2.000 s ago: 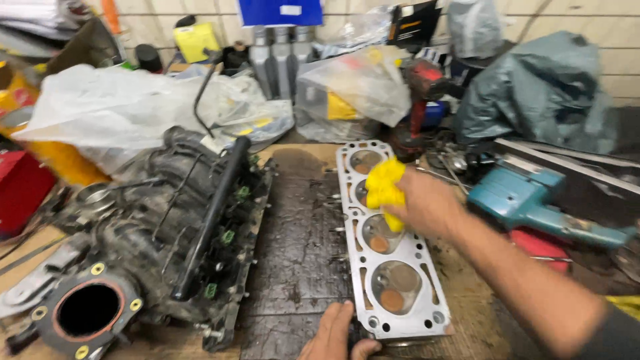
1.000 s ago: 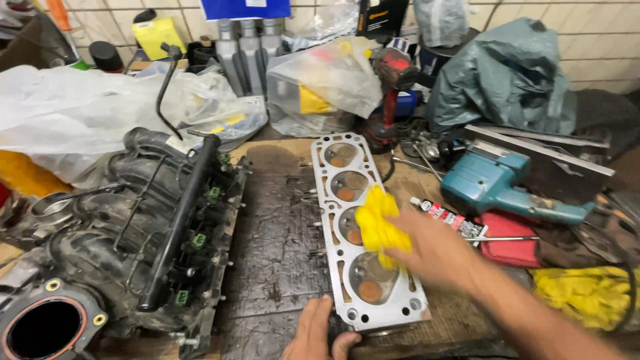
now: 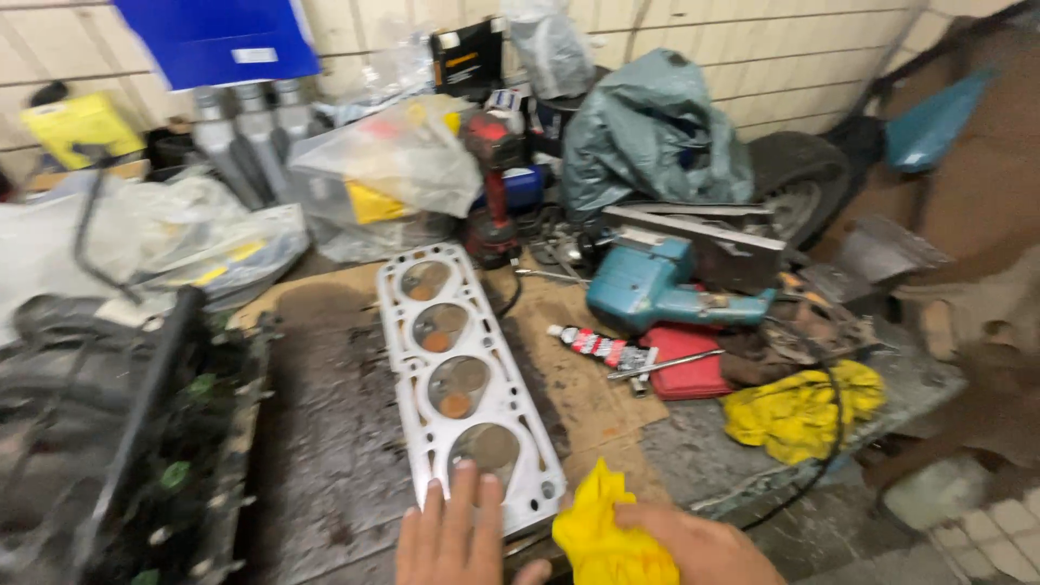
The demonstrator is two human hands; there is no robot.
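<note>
An aluminium cylinder head (image 3: 410, 382) lies with its combustion chambers facing up on dark, stained cardboard. Over its near end my left hand (image 3: 455, 536) is spread flat, fingers apart, with the fingertips at the nearest chamber. My right hand (image 3: 691, 544) grips a crumpled yellow cloth (image 3: 605, 532) just right of the head's near corner. Left of the cylinder head sits a black intake manifold (image 3: 146, 414), cut off by the view's edge.
Right of the head lie a black and red tube (image 3: 597, 348), a socket wrench (image 3: 666, 365), a red cloth (image 3: 686, 382), a teal power tool (image 3: 650, 284) and another yellow cloth (image 3: 796, 410). A red cordless tool (image 3: 494, 179) and plastic bags (image 3: 390, 162) stand behind.
My right hand has moved the yellow cloth off the cylinder head's face to its near right side. My left hand, earlier at the near edge, now spreads over the near end. The view has shifted right.
</note>
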